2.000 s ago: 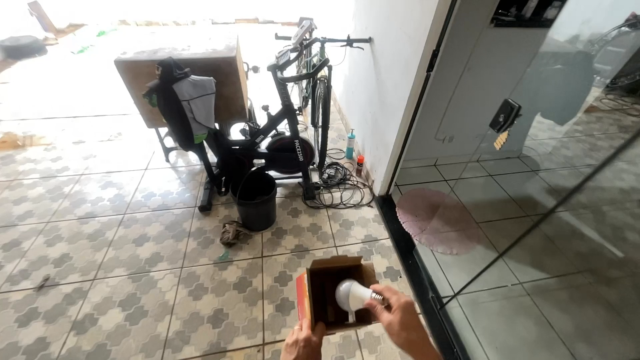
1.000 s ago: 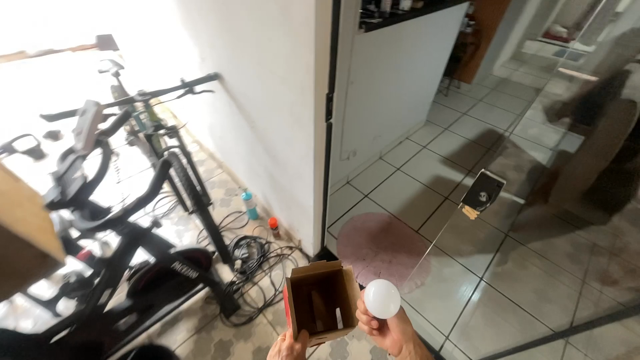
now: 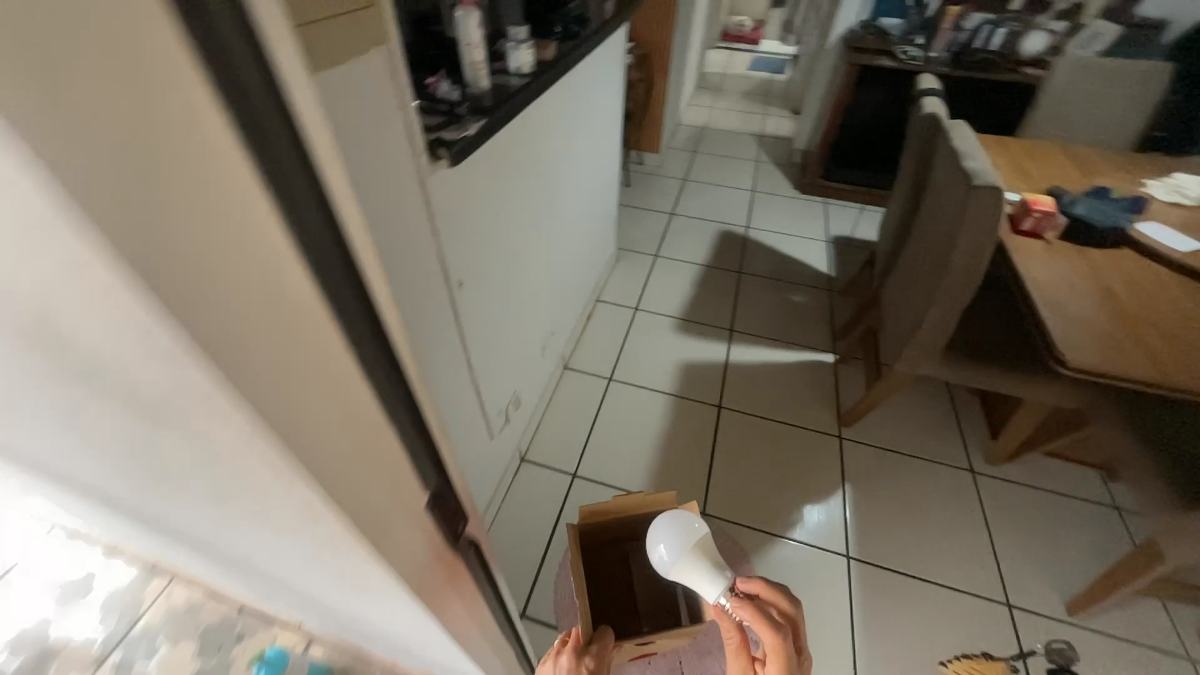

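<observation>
At the bottom centre, my left hand grips the near left edge of an open cardboard box, thumb over its rim. Dark shade fills the box, and a thin pale piece shows inside at its right. My right hand pinches a white light bulb by its metal screw base. The bulb tilts up and left, its round end in front of the box's right side.
A door frame crosses the left side. Beyond it are a half wall with a dark counter, a chair and a wooden table holding a small red box. A round mat lies below the cardboard box.
The view has swung right, from the patio with bicycles to a tiled room through the doorway. The bulb was over the box, then right of it with its round end toward me, and now tilts across the box's edge.
</observation>
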